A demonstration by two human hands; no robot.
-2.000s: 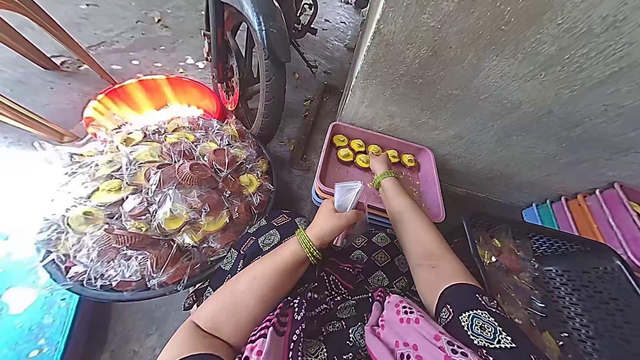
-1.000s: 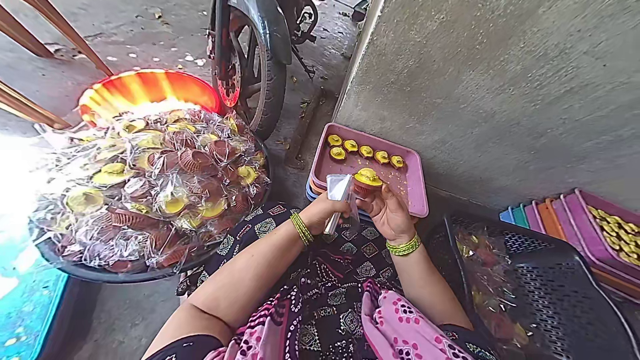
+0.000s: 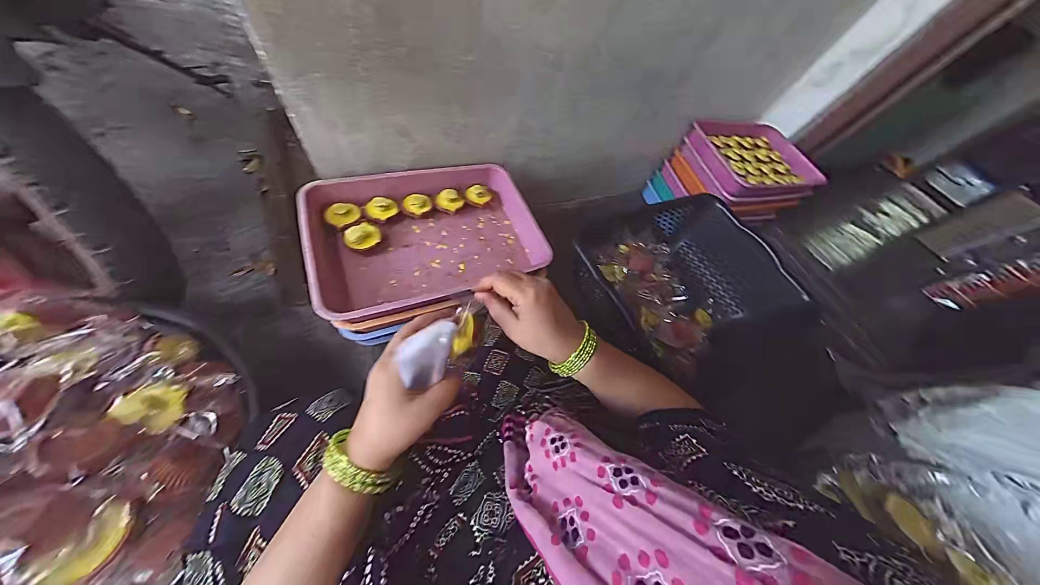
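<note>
My left hand [image 3: 406,398] holds a stack of clear plastic bags [image 3: 426,355]. Beside the stack, a yellow-topped piece [image 3: 464,333] sits inside clear plastic, and my right hand [image 3: 526,311] pinches the upper edge of that plastic. Just beyond my hands, a pink plastic tray [image 3: 528,231] rests on a stack of other trays. Several small yellow-topped, brown-sided pieces [image 3: 417,204] stand along its far side, with yellow crumbs scattered over its floor. What the pieces are made of cannot be told.
A tub heaped with bagged pieces [image 3: 150,406] is at the left, below a tyre [image 3: 89,187]. A black plastic basket [image 3: 715,268] with bagged pieces stands at the right. Behind it, a tray stack [image 3: 760,154] holds yellow pieces by the wall [image 3: 520,89]. More plastic [image 3: 975,455] lies lower right.
The yellow piece that my right hand held above the tray stack is now in plastic between my hands, lower down. The view has swung to the right.
</note>
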